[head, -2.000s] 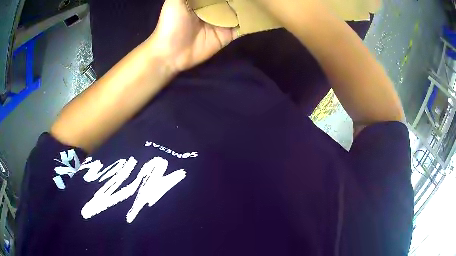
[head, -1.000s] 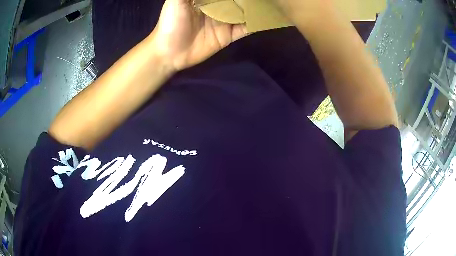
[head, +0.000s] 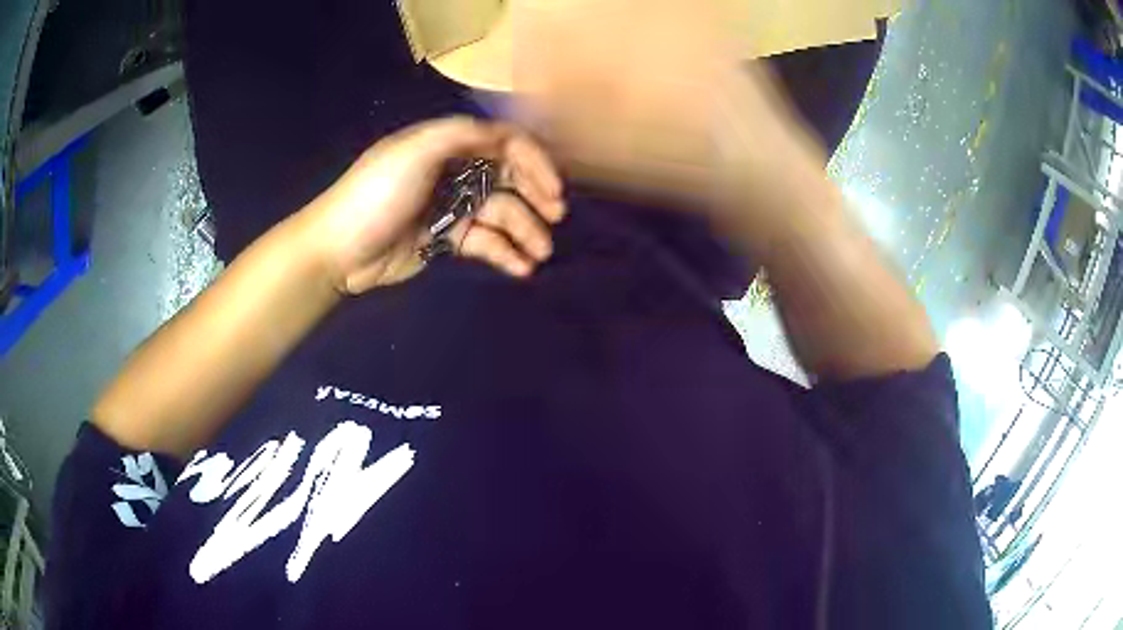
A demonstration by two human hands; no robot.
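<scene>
My left hand [head: 450, 203] is cupped, palm up, around several small dark, shiny cylindrical components [head: 462, 203] just in front of my shirt. It is below the cardboard box [head: 807, 25], apart from it. The box is cut off by the top edge; its inside does not show. My right hand [head: 603, 92] is strongly blurred and crosses in front of the box's near side, just above and right of my left hand. Its fingers and anything in them cannot be made out.
My dark shirt with white lettering [head: 296, 492] fills the lower middle. A blue metal frame [head: 56, 234] stands on the grey floor at left. A grey metal rack [head: 1059, 197] is at right. A patch of yellow floor marking shows beyond my right arm.
My left hand has left the box and come down towards my body, and components now show in it. My right hand has moved down and left. The box sits slightly further left.
</scene>
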